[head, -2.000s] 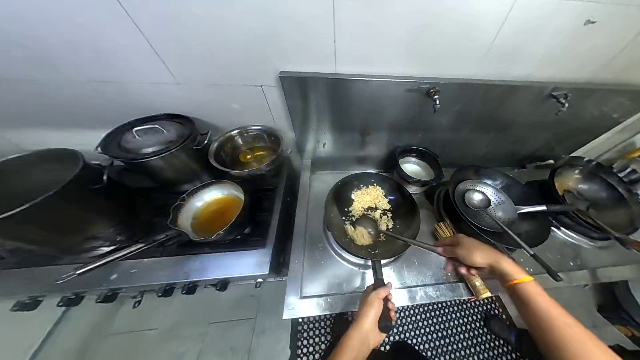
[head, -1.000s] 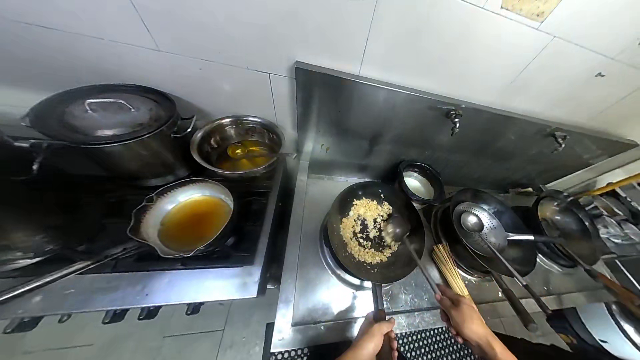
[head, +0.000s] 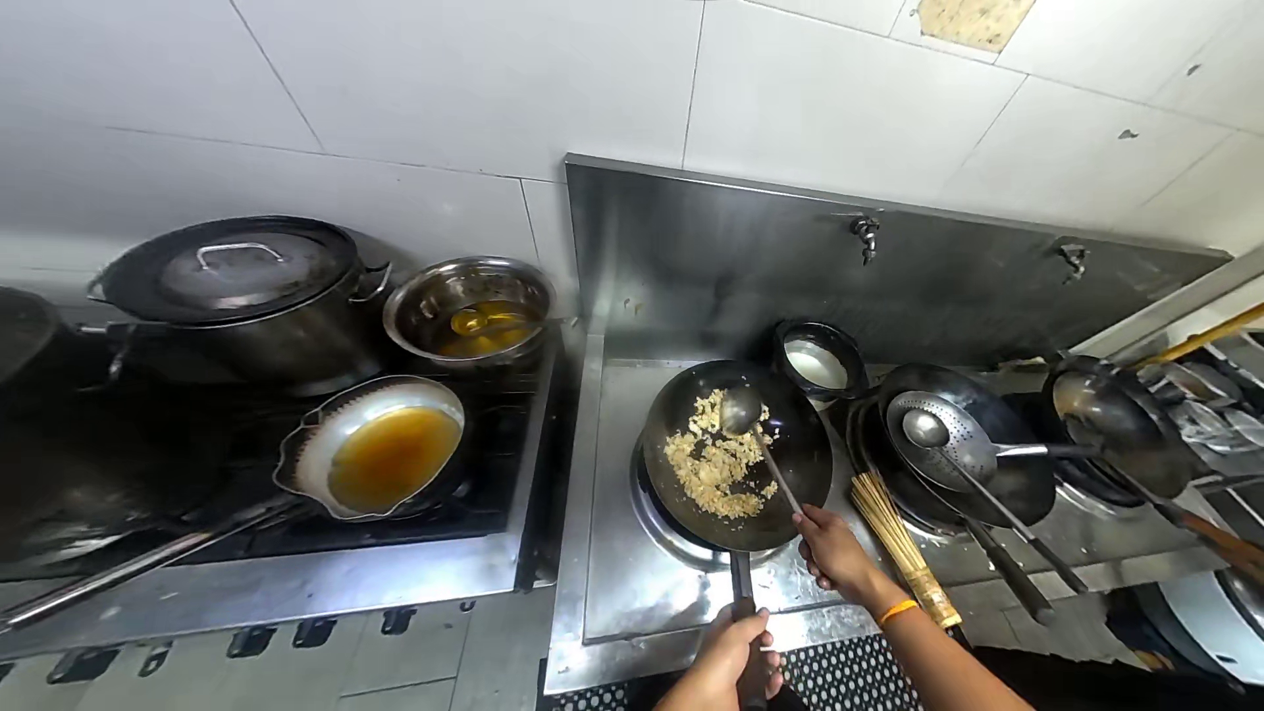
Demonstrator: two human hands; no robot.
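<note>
My left hand [head: 729,652] grips the dark handle of a wok [head: 805,474] over the left burner of the steel range. Chopped pale yellow food, perhaps egg or rice, [head: 716,469] lies in small pieces across the wok's inside. My right hand [head: 834,553], with an orange band at the wrist, holds the thin handle of a metal ladle [head: 741,410]. The ladle's bowl is inside the wok, at the upper part of the food. Just right of my right hand lies a bamboo wok brush [head: 904,548]. A dark pot of white contents [head: 816,363] stands behind the wok.
At right, a perforated skimmer [head: 963,464] and another ladle [head: 925,429] rest on stacked woks, with one more wok [head: 1116,420] beyond. At left stand a pan of amber liquid [head: 395,459], a steel bowl of yellow liquid [head: 474,311] and a lidded pot [head: 237,286]. Two taps project from the backsplash.
The food, heaped in places two seconds ago, is spread more loosely over the wok. The ladle's bowl has moved from the food's near left side to its far side. The view has shifted somewhat.
</note>
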